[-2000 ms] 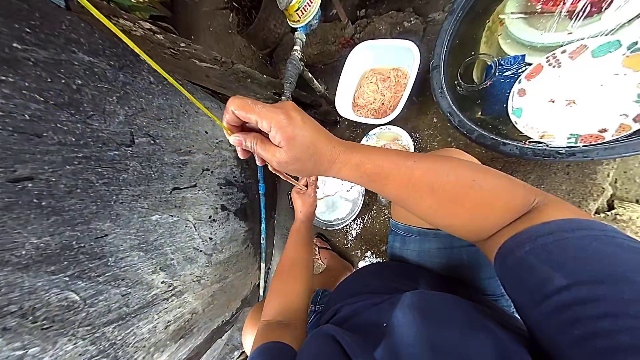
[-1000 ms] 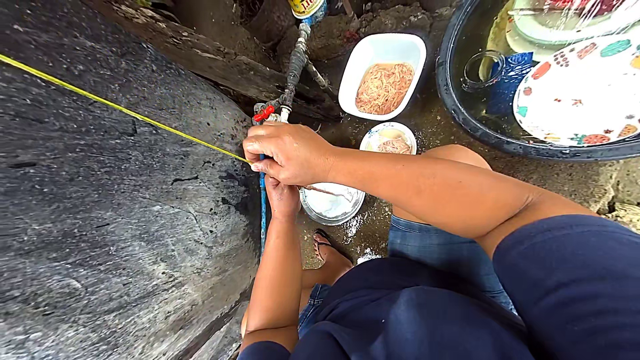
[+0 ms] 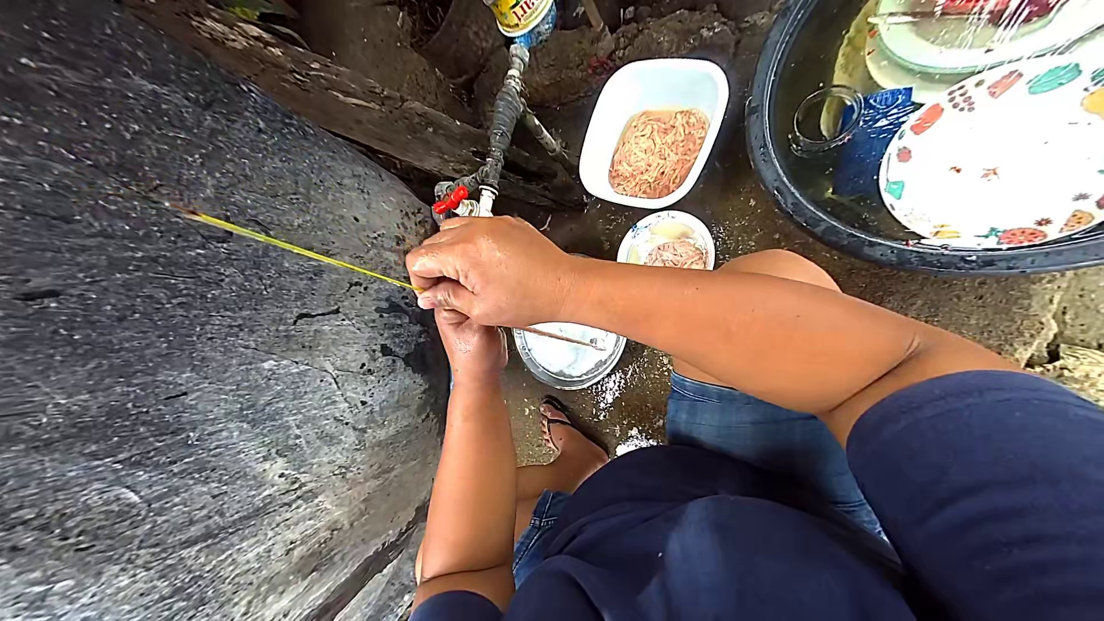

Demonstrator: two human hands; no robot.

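Fingertips of my right hand [image 3: 492,272] pinch a thin yellow strip [image 3: 302,250], which stretches left above the dark slab. Just below and against it is my left hand [image 3: 470,341], with its fingers largely hidden. A thin brown stick [image 3: 561,335] comes out beside my left hand and its tip lies over a round dish of white powder [image 3: 573,354]. Whether the strip and the stick join between the hands cannot be told. Beyond my right wrist, a small bowl [image 3: 634,246] holds pale pink shreds. A white tub [image 3: 604,95] holds more pinkish shreds.
A large grey stone-like slab [image 3: 216,388] fills the left side. Near my hands stands a pipe [image 3: 504,116] with a red-handled tap [image 3: 450,200]. A black basin [image 3: 776,172] at upper right holds water, a glass [image 3: 826,119] and a patterned plate [image 3: 992,164].
My left hand has moved left and now sits against my right hand. The yellow strip has swung lower, and its far end, out of view before, now shows over the slab.
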